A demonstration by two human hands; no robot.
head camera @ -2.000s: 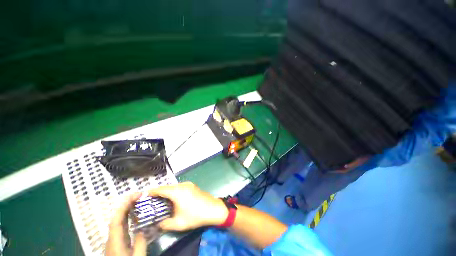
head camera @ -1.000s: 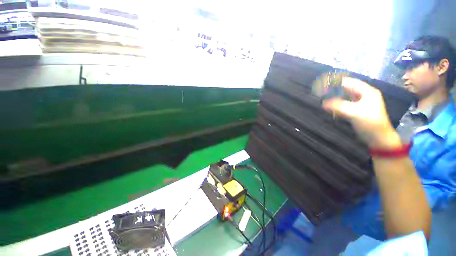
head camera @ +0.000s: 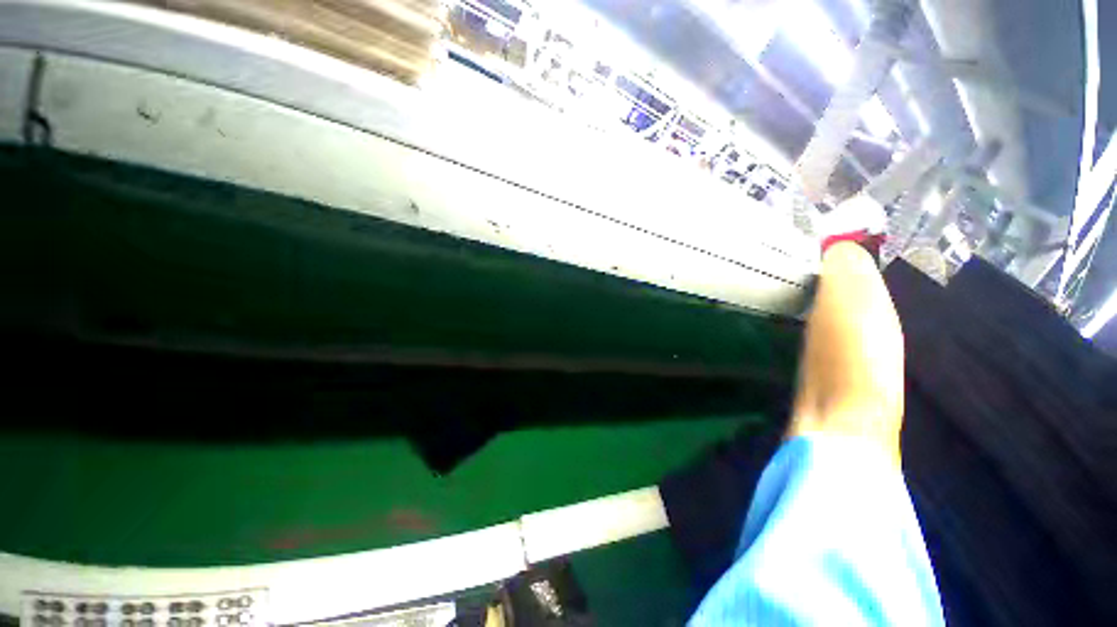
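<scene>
My right arm reaches up and forward at the right of the view, in a blue sleeve with a red band at the wrist. My right hand (head camera: 855,217) is small and washed out by bright light near the top edge of the black ridged panel. Its fingers and anything in them cannot be made out. My left hand is out of the picture. The component sheet (head camera: 137,610) shows only its far edge at the bottom left, with rows of small dark round parts.
The soldering station (head camera: 545,596) is cut off at the bottom edge. A white rail (head camera: 404,573) borders the green belt (head camera: 245,490). The black ridged panel (head camera: 980,392) stands at the right. Behind the belt runs a long pale ledge (head camera: 527,233), with bright blurred structures beyond.
The view has swung up and right. Both hands were at a dark block over the sheet; then my right hand rose with an item and now reaches farther away. The fan and the other person have left view.
</scene>
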